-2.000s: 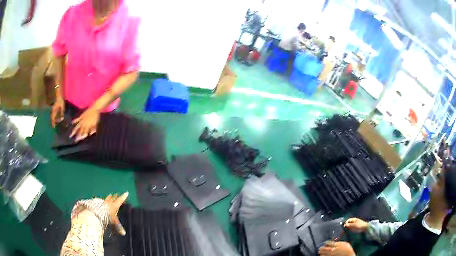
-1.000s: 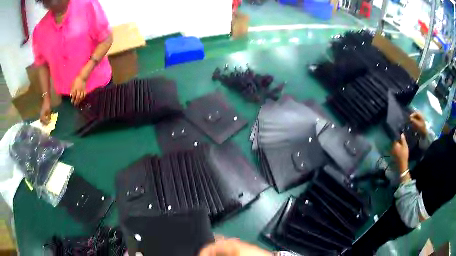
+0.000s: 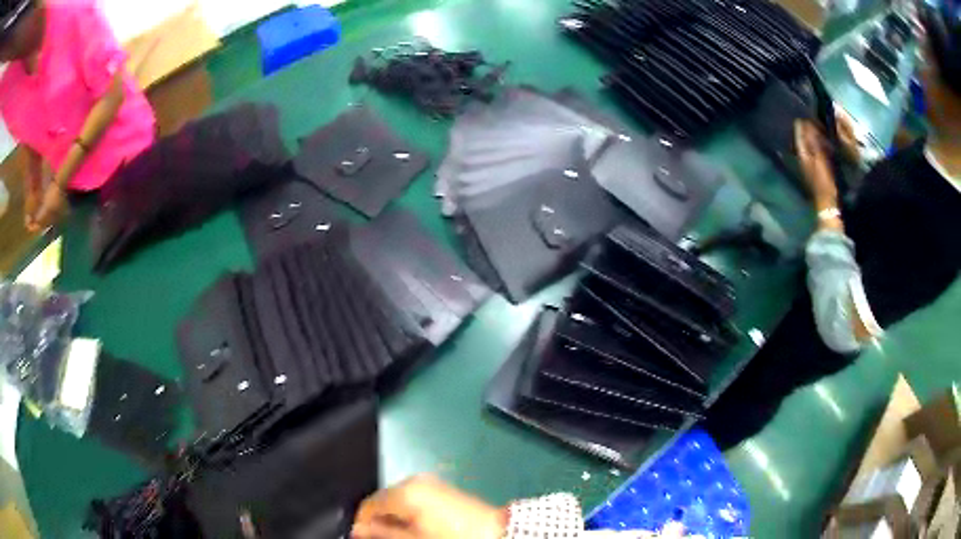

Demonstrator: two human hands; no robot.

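A matte black panel [image 3: 306,468] lies nearest me at the bottom edge. My right hand [image 3: 427,507], bare with a light patterned sleeve, has its curled fingers on the panel's lower right edge; the frame cuts it off below. A small skin-coloured spot at the panel's lower left may be a fingertip of my left hand [image 3: 248,522]; the rest of that hand is out of the picture. A tangled black cord pile [image 3: 137,507] with reddish bits lies left of the panel and partly over it. A fanned panel stack [image 3: 316,305] stands just beyond.
A greyer fanned stack [image 3: 527,200], a dark glossy stack [image 3: 622,347] and a cord bundle [image 3: 427,79] lie on the green table. Dense black rows [image 3: 706,63] are at the back right. A plastic bag [image 3: 37,337] is left. People stand left and right. Something blue [image 3: 685,490] is bottom right.
The view has swung down and right. My right hand, low in the picture a second ago, shows more fully with its patterned sleeve, still at the panel's edge. The right-hand person's hands have shifted at the rows.
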